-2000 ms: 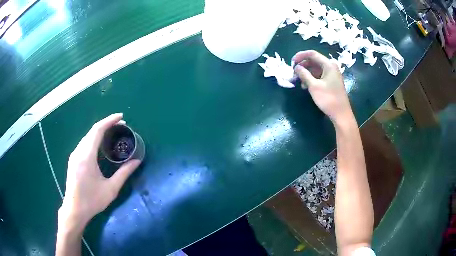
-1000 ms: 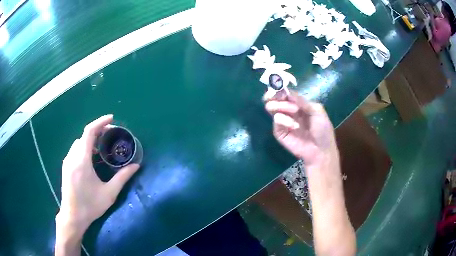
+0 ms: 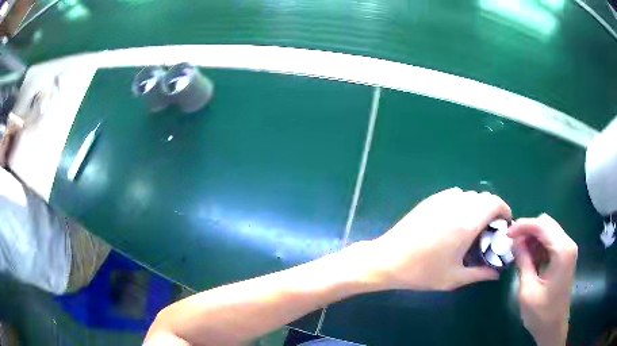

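Observation:
My left hand is wrapped around the dark motor housing at the right, its open mouth facing right and up. The white impeller sits in the mouth of the housing, its curved blades showing. My right hand is at the right side of the mouth, fingertips at the impeller's edge; whether they grip it is hard to tell. The inside of the housing is hidden by the impeller.
Two housings with white inside stand at the back left. A thin pale tool lies at the left. Another person's clothing is at the left edge. The white tub and one impeller show at the right edge.
The view has swung left. My right hand has brought the impeller from the pile to the housing, and it now sits in the mouth. My left hand still holds the housing.

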